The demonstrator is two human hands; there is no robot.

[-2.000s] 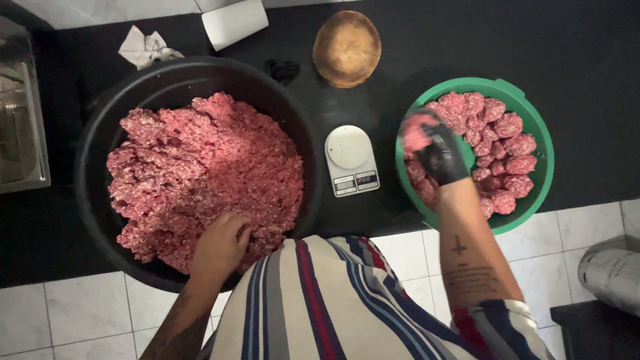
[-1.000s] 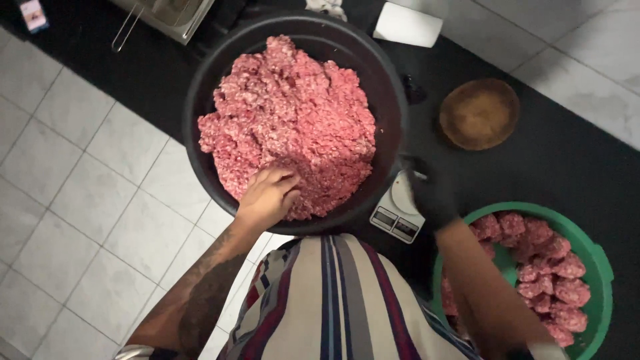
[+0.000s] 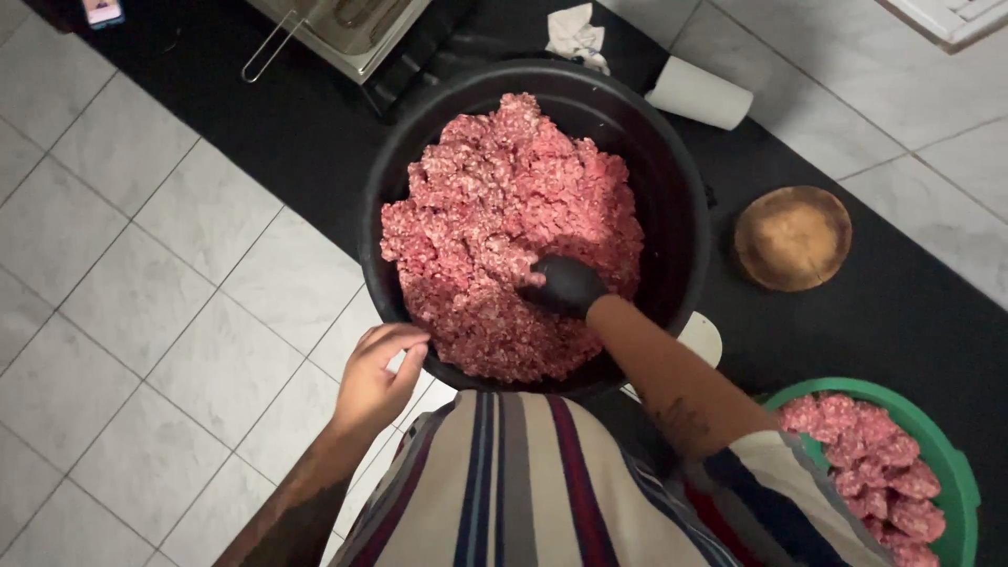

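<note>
A large black tub [image 3: 693, 197] holds a big mass of ground meat [image 3: 504, 205]. My right hand [image 3: 563, 285], in a black glove, presses into the meat near the middle of the tub; its fingertips are partly buried, and a bit of meat shows by them. Bare and curled, my left hand [image 3: 386, 366] rests at the tub's lower left rim with its thumb near the fingers. A green basin [image 3: 957, 480] at the lower right holds several portioned lumps of meat [image 3: 890, 449]. The kitchen scale [image 3: 701, 339] shows partly beside the tub, behind my right forearm.
A wooden bowl [image 3: 794, 238] stands right of the tub on the black counter [image 3: 890, 315]. Behind the tub are a paper roll [image 3: 701, 92] and crumpled paper [image 3: 577, 35]. A metal fryer with a wire handle [image 3: 272, 47] is at the upper left, and a phone [image 3: 104, 12] lies beyond it.
My right hand has moved from the green basin, past the scale, into the meat in the black tub. My left hand has drawn back from the meat to the tub's rim. The view has turned.
</note>
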